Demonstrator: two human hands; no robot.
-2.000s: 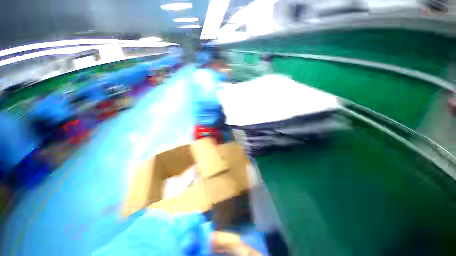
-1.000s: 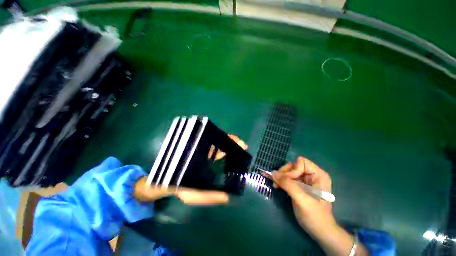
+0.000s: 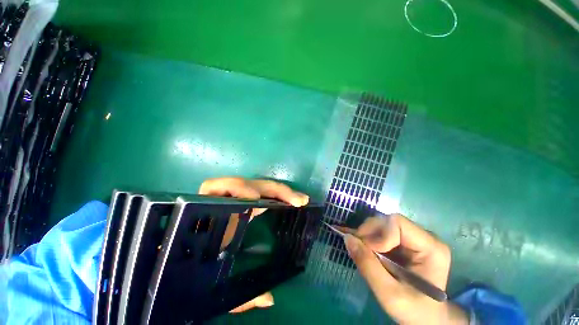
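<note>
My left hand (image 3: 254, 189) holds several black phone-sized frames (image 3: 190, 254) with light metallic edges, stacked like a fan. Its fingers show along the top edge, and a fingertip shows below; the rest is hidden behind the frames. My right hand (image 3: 406, 266) holds slim silver tweezers (image 3: 412, 277), pointing left. Their tip is at the backing sheet (image 3: 371, 146), near the right end of the front frame. Whether a piece is at the tip cannot be told. The sheet carries a ladder-like grid of small black bars and lies on the green mat (image 3: 159, 114).
A pile of shiny black trays (image 3: 47, 120) stands at the left with pale sheet edges between them. Part of another grid strip (image 3: 562, 311) shows at the bottom right corner. A white circle is marked on the green surface at the top.
The view has come down closer to the mat, from the aisle and box before. The frames are nearer and lower left. The right hand still holds the tweezers at the sheet.
</note>
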